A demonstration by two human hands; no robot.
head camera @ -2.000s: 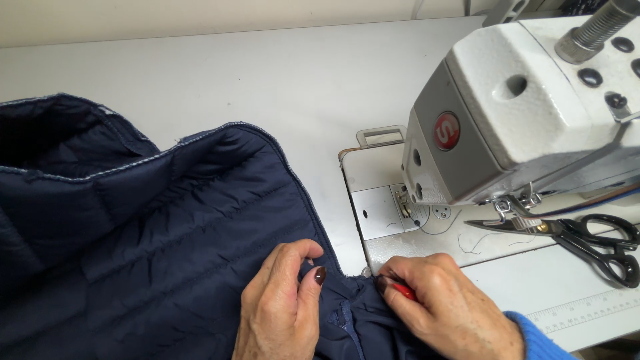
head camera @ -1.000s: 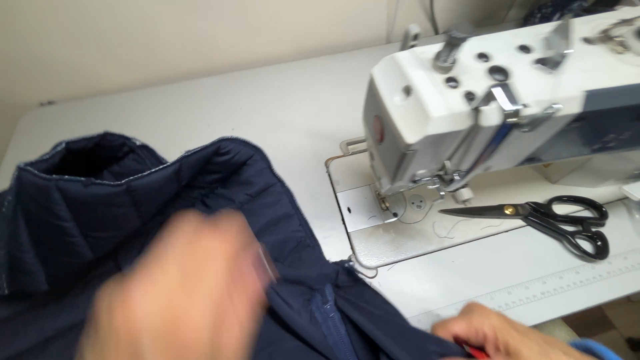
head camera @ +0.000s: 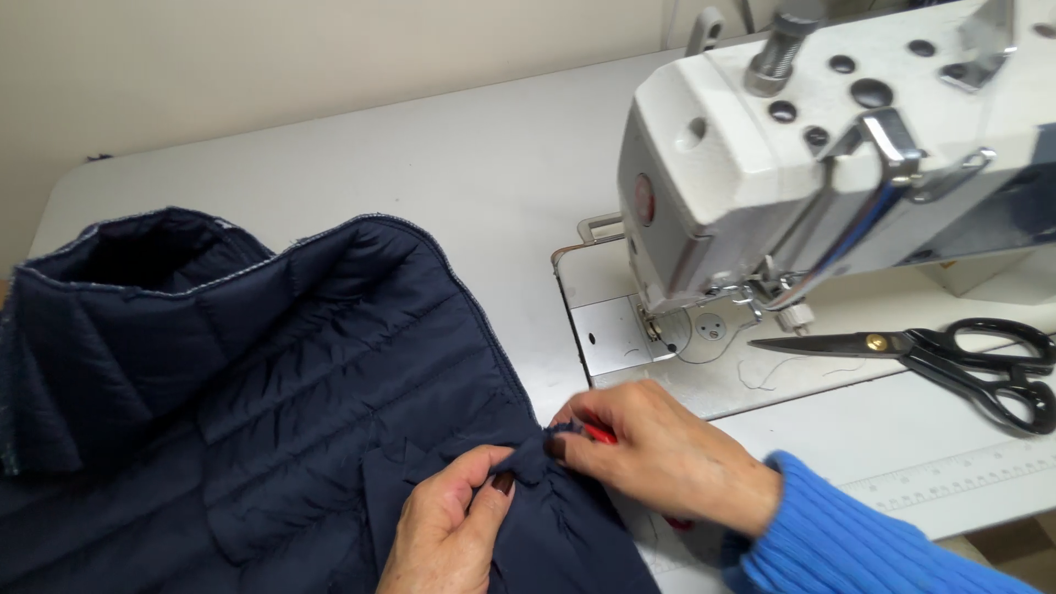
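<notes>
A quilted navy garment piece (head camera: pixel 330 388) with overlocked edges spreads over the left of the table. My left hand (head camera: pixel 454 520) pinches a fold of its fabric between thumb and forefinger. Just right of it, my right hand (head camera: pixel 652 454), in a blue ribbed sleeve, pinches the same fabric near the edge. A small red-handled tool (head camera: pixel 600 432) is tucked in my right hand; most of it is hidden, so I cannot tell its kind. Both hands are in front of the sewing machine's needle plate (head camera: pixel 615 334), not touching it.
The white industrial sewing machine (head camera: pixel 742 140) stands at the right. Black-handled tailor's shears (head camera: pixel 916 342) lie on its bed, with loose thread (head camera: pixel 767 375) beside their blades. A ruler scale (head camera: pixel 940 478) runs along the table's front right. Behind the table rises a pale wall (head camera: pixel 330 66).
My left hand, blurred and away from the right one a second ago, is back beside it, pinching the fabric. My right hand has moved in from the lower right. The view has shifted.
</notes>
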